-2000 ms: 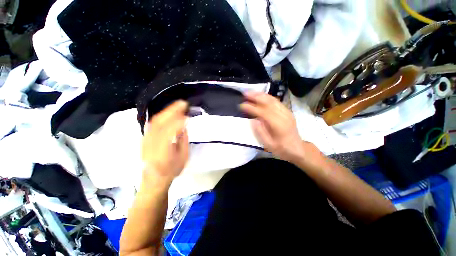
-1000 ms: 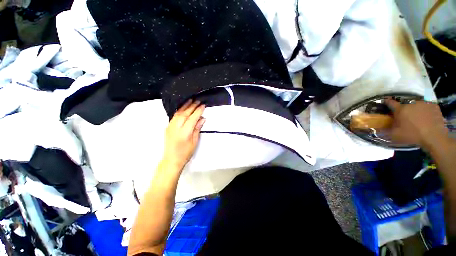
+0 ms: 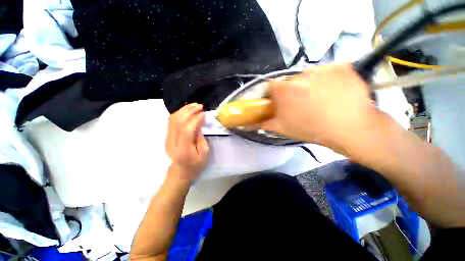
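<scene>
A black garment body with white specks [image 3: 173, 41] lies on the padded table. My right hand [image 3: 318, 104] is shut on the wooden handle of the steam iron [image 3: 243, 112]. The iron's pointed metal body rests over the white band [image 3: 215, 125] and hides most of it. My left hand [image 3: 187, 140] lies at the left end of the band, just left of the iron's tip, with fingertips on the cloth. Whether it grips the band cannot be told.
Pale garments with black panels [image 3: 25, 148] are heaped at the left. More white cloth [image 3: 326, 28] lies at the back right. A hose and yellow cord [image 3: 408, 62] run at the upper right. A blue crate [image 3: 352, 206] stands below the table.
My right hand took hold of the iron at the right and brought it left onto the white band. My left hand has stayed at the band's left end. The view has shifted slightly.
</scene>
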